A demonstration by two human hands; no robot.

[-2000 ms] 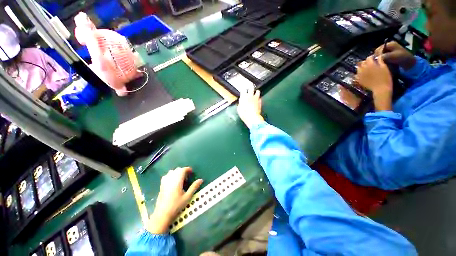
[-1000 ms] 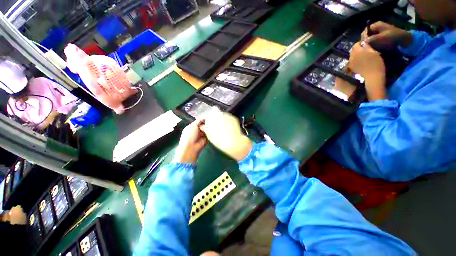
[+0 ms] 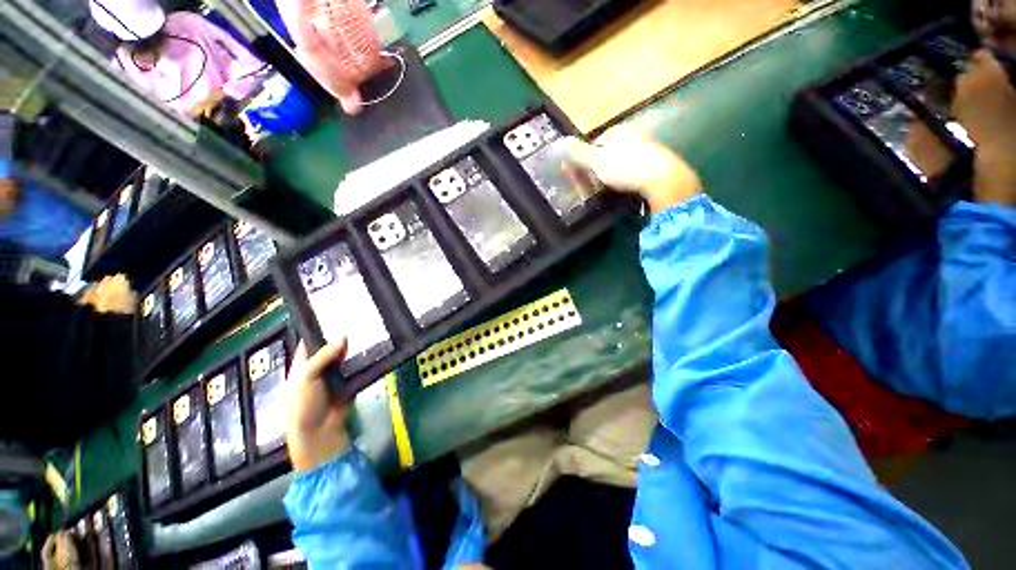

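A black foam tray (image 3: 414, 326) with phone units in its slots is held tilted between my two hands. My left hand (image 3: 315, 410) grips its left end, thumb at the rim beside the leftmost phone unit (image 3: 348, 312). My right hand (image 3: 644, 173) grips its right end, fingers over the lower part of the rightmost phone unit (image 3: 535, 150). Each phone shows a camera lens cluster (image 3: 449, 187) at its top end. The yellowish adhesive dot strip (image 3: 501, 336) lies on the green bench nearer to me than the tray.
Another foam tray of phones (image 3: 292, 451) lies at left, more beyond it by a person's hand (image 3: 109, 294). A white stack (image 3: 390, 169) and pink fan (image 3: 334, 45) stand behind. Cardboard (image 3: 668, 61) lies at the back. A worker's blue sleeve (image 3: 980, 301) and tray (image 3: 824, 128) are right.
The filled tray has moved from the bench's far side toward me and left, now gripped at both ends. My hands have moved apart. The view has shifted left.
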